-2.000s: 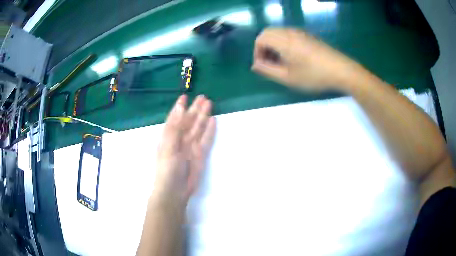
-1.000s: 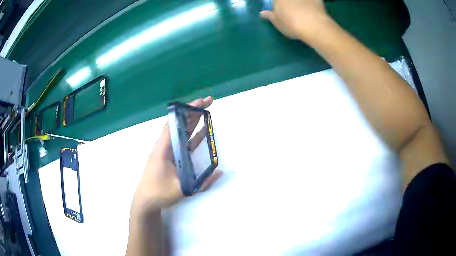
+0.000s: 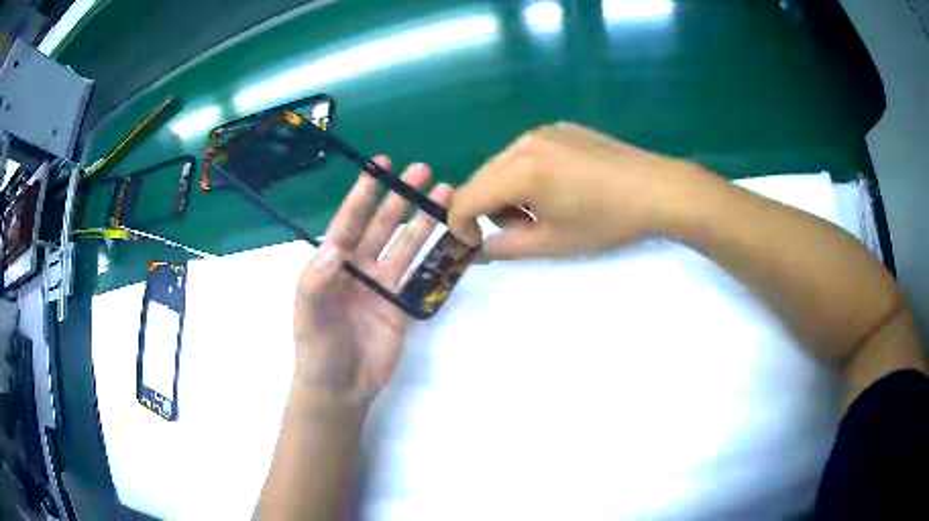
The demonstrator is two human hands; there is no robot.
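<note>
A black phone middle frame (image 3: 442, 269) with a large open window and gold spots at its ends is held slanting above the near edge of the green belt. My left hand (image 3: 351, 295) is under it, palm up, fingers spread, seen partly through the window; the frame rests against it. My right hand (image 3: 550, 198) pinches the frame's near right end. The held frame's far end overlaps another frame (image 3: 324, 110) lying on the belt.
The green conveyor belt (image 3: 428, 112) curves behind. Another frame (image 3: 153, 195) lies on it at left. A lone frame (image 3: 149, 346) lies on the white sheet (image 3: 244, 407). A brassy guide bar (image 3: 138, 137) and a yellow-tagged cable (image 3: 117, 234) are at left.
The held frame has turned from steep to slanting, its far end now over the belt. My right hand has come back from the far belt and taken its near end. My left hand has opened flatter.
</note>
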